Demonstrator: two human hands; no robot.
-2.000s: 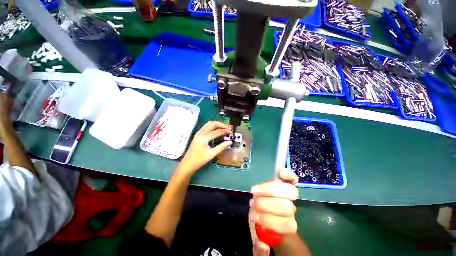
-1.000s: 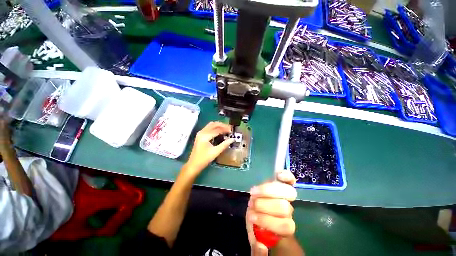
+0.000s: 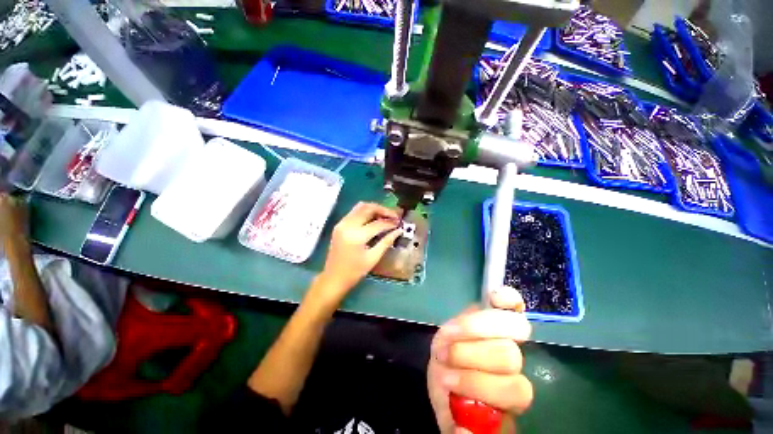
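Observation:
The hand press (image 3: 424, 153) stands at the centre, its dark ram above a small silver fixture (image 3: 408, 230) on a brownish base plate (image 3: 398, 267). My left hand (image 3: 356, 246) is at the fixture's left side, fingertips close under the ram; whether it holds a small part is too small to tell. My right hand (image 3: 483, 360) is closed around the lower end of the grey press lever (image 3: 500, 229), just above and over its red ball knob (image 3: 475, 415).
Right of the press is a blue-rimmed tray of black parts (image 3: 581, 297). Left are a clear box of white and red sticks (image 3: 291, 212), a white container (image 3: 208, 191) and a phone (image 3: 113, 225). A flat blue tray (image 3: 314, 97) lies behind. Another person's arm (image 3: 24, 280) is far left.
The press and lever appear slightly further right in view. My right hand with the lever end has shifted right and looks larger. My left hand stays by the fixture, its fingers slightly changed.

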